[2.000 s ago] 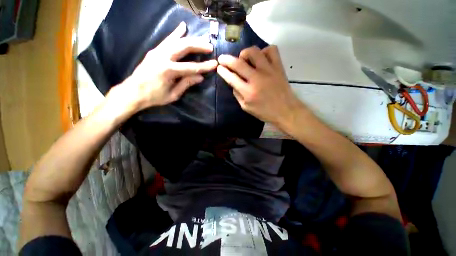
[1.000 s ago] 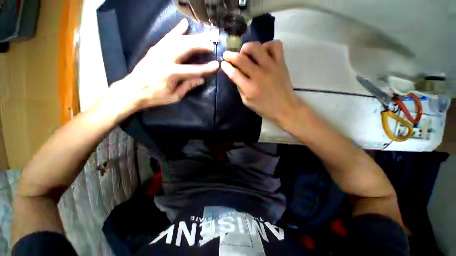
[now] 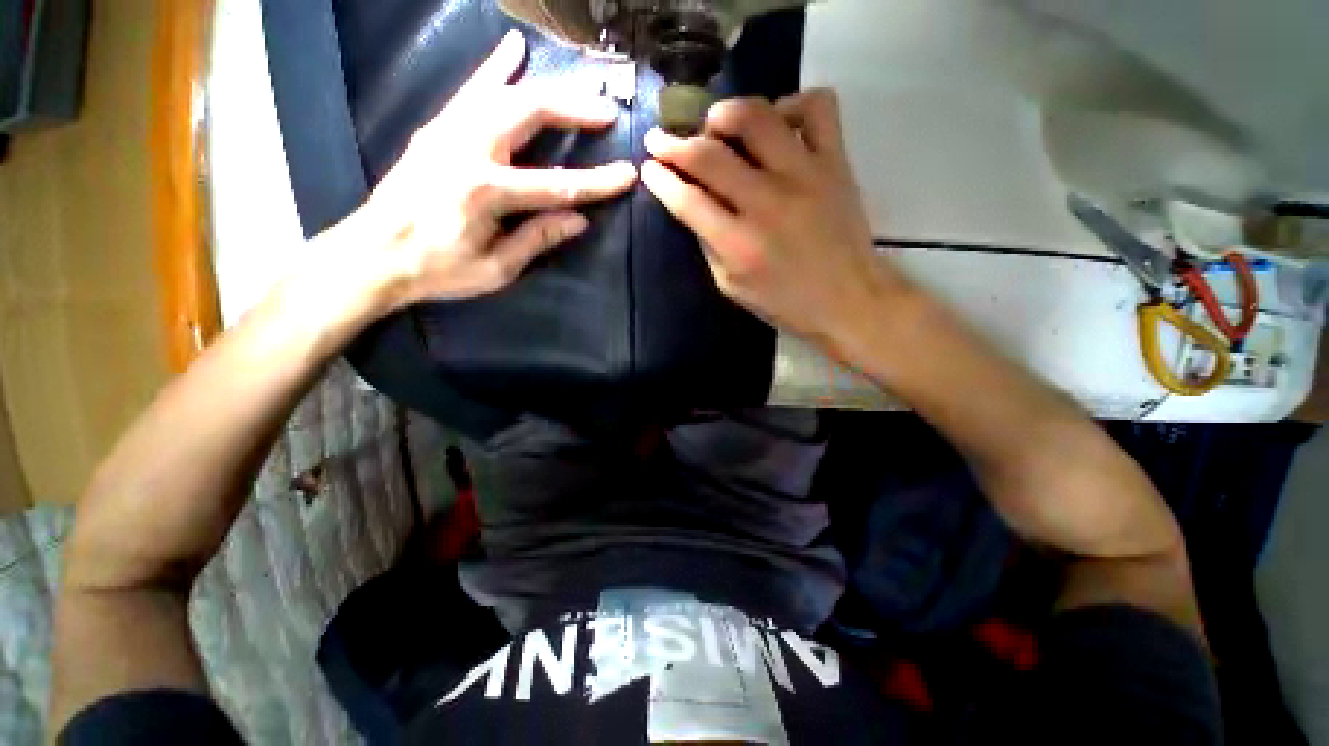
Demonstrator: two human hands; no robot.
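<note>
A black cover panel [image 3: 525, 343] lies on the white machine table, its straight seam [image 3: 633, 270] running from the presser foot [image 3: 622, 82] towards my body. My left hand [image 3: 474, 204] lies flat on the panel left of the seam, fingers spread, index fingertip at the seam. My right hand [image 3: 773, 204] is right of the seam, thumb and fingers bent, fingertips at the seam just below the foot. Whether it pinches the panel I cannot tell. The sewing machine head [image 3: 678, 37] is above my fingertips. The needle tip cannot be made out.
Scissors [image 3: 1188, 313] with orange-red and yellow handles lie at the right of the white table [image 3: 1006, 335]. Taped cardboard [image 3: 95, 277] and a grey quilted sheet [image 3: 328, 496] are at the left. A grey tray [image 3: 44, 66] shows at the upper left. The machine's white arm [image 3: 1151, 88] spans the upper right.
The panel has moved up under the machine head, and its left part now shows a folded strip along the edge. Both hands keep nearly the same places beside the seam.
</note>
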